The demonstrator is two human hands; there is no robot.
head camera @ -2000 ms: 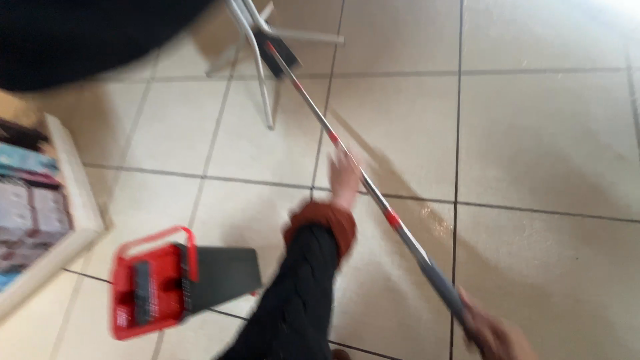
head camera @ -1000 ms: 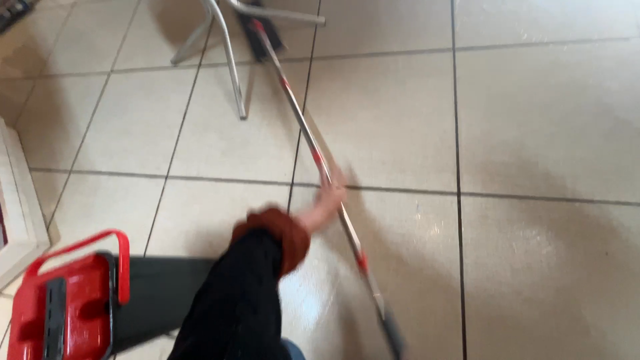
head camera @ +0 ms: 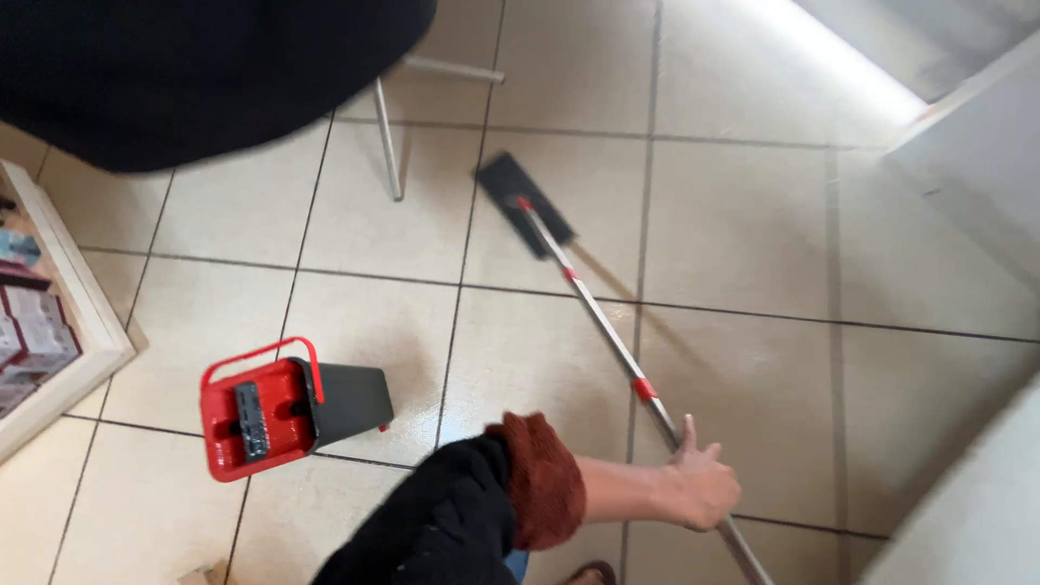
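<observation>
My left hand (head camera: 705,487), below a rust-red knitted cuff, grips the metal pole of a flat mop (head camera: 605,325) with red joints. The pole slants from the lower right up to a dark rectangular mop head (head camera: 528,203), which lies on the tiled floor right of some thin metal legs. The lower end of the pole runs out of the frame. My right hand is out of view. Left of my sleeve stands a dark grey bucket (head camera: 353,402) with a red top and a raised red handle.
Thin metal legs (head camera: 388,142) stand on the tiles, partly hidden by a black shape (head camera: 203,65) at the upper left. A pale-framed case (head camera: 61,236) of boxes is at the left edge. White panels (head camera: 983,114) border the right side. A sandalled foot (head camera: 597,573) shows below.
The mop head has moved right, away from the metal legs where it lay before. My left hand has moved with the pole. My right hand, seen on the pole two seconds ago, is out of frame.
</observation>
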